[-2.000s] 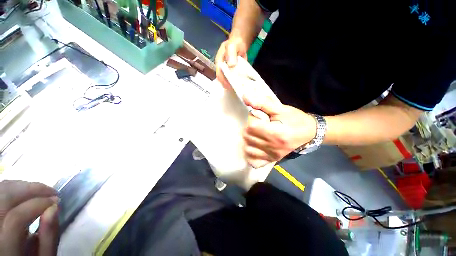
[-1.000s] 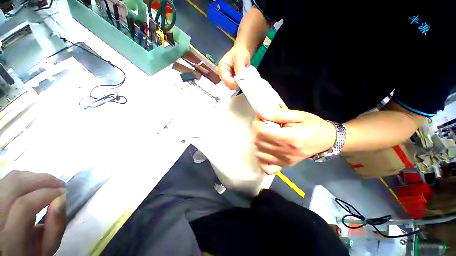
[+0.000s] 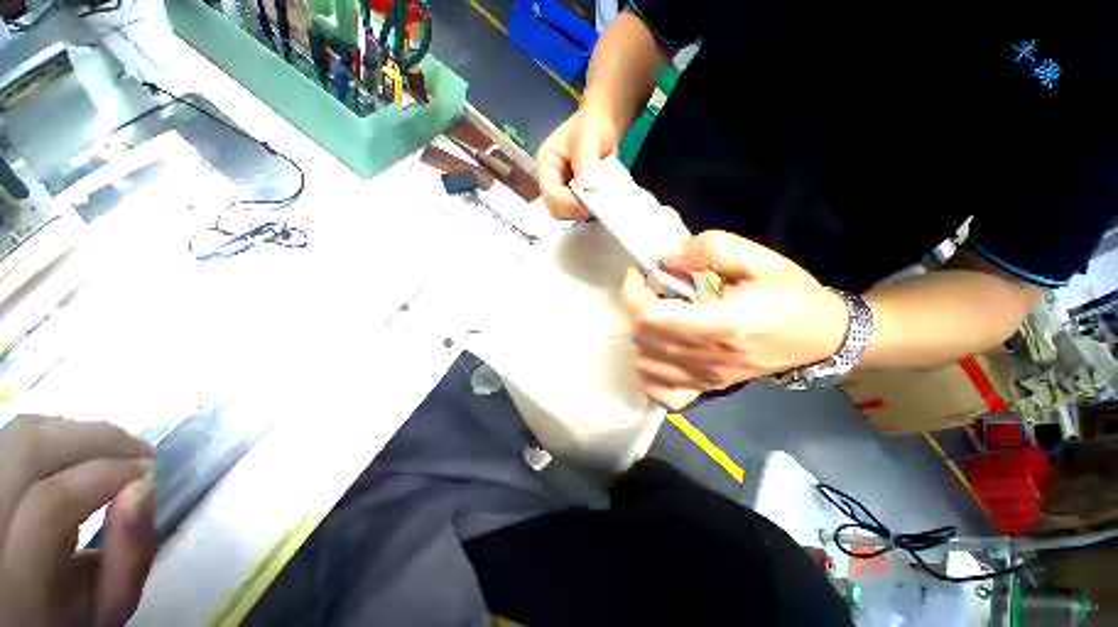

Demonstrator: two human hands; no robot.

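Observation:
My left hand (image 3: 80,514) is at the lower left edge, partly cut off. Its fingers are curled and the fingertips meet the edge of a dark grey plate (image 3: 202,472) on the table; whether they grip anything cannot be told. My right hand is not in view. A beige bag body (image 3: 589,380) is in front of me, its lower end by a black sleeve or cloth. Another person's two hands hold its upper edge, one at the top end, one wearing a metal watch lower down. Their fingers cover part of the edge.
A green tool tray (image 3: 380,135) stands at the back of the white table (image 3: 356,380), with a spanner (image 3: 503,221) near it. A thin tool with a cable (image 3: 251,239) lies left. A blue crate (image 3: 552,43) and cardboard box (image 3: 920,392) are beyond.
The other person's hands and the beige piece have shifted slightly right, and the watch hand's fingers have moved along the edge. My left hand has barely moved.

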